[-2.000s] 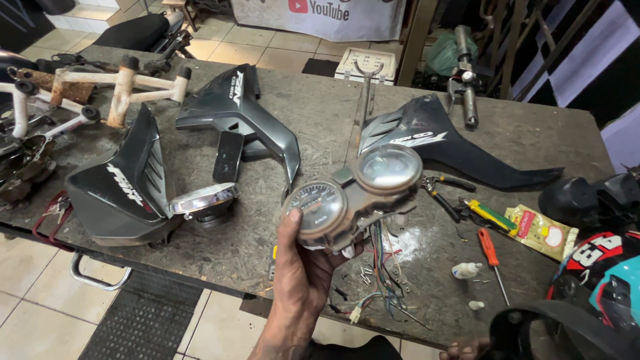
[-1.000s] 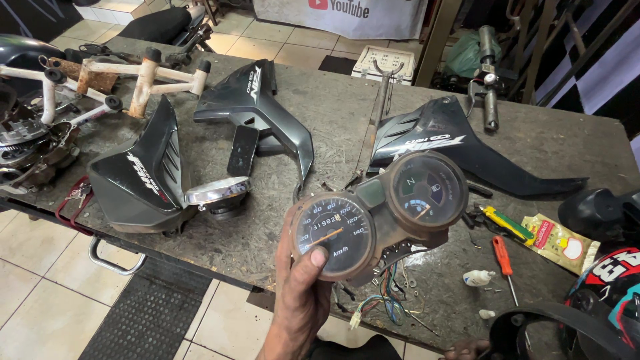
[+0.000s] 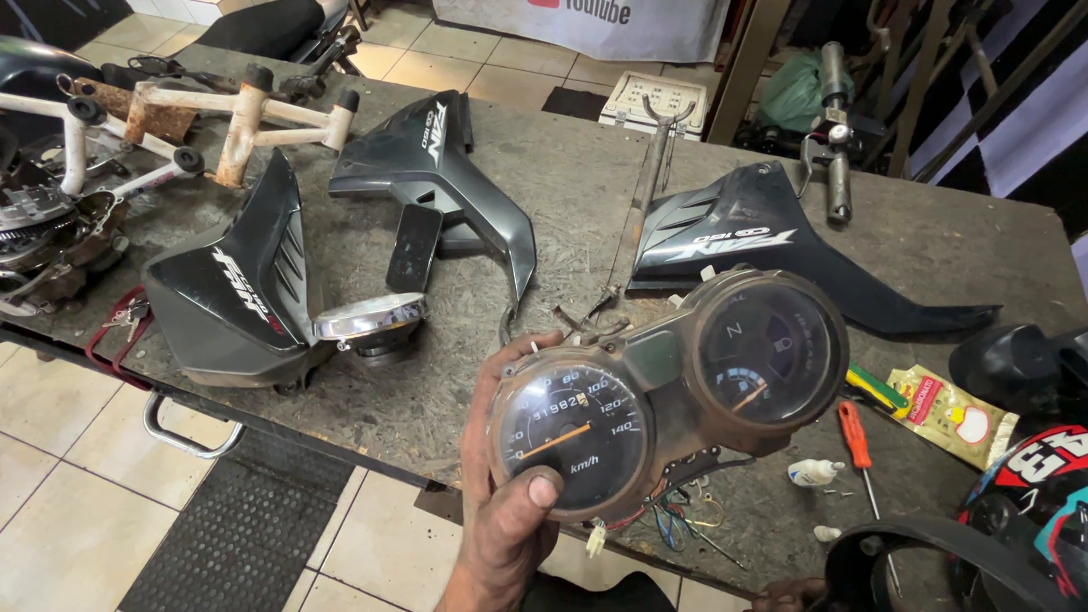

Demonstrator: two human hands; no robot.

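My left hand grips a motorcycle instrument cluster by its left gauge, thumb over the dial's lower edge and fingers behind. The dials face me: a speedometer at left, a fuel gauge with indicators at right. Coloured wires with a pale connector hang below it. At the bottom edge, my right hand shows only in part, beside a black round housing; whether it holds the housing is hidden.
Dark fairing panels lie on the bench with a phone, a chrome-rimmed headlight and a white rusty frame. At right are an orange-handled screwdriver, a small white bottle, a sachet and a colourful helmet.
My left hand has raised the cluster and turned its dials to face the camera. Their numbers and needles show more plainly than two seconds ago.
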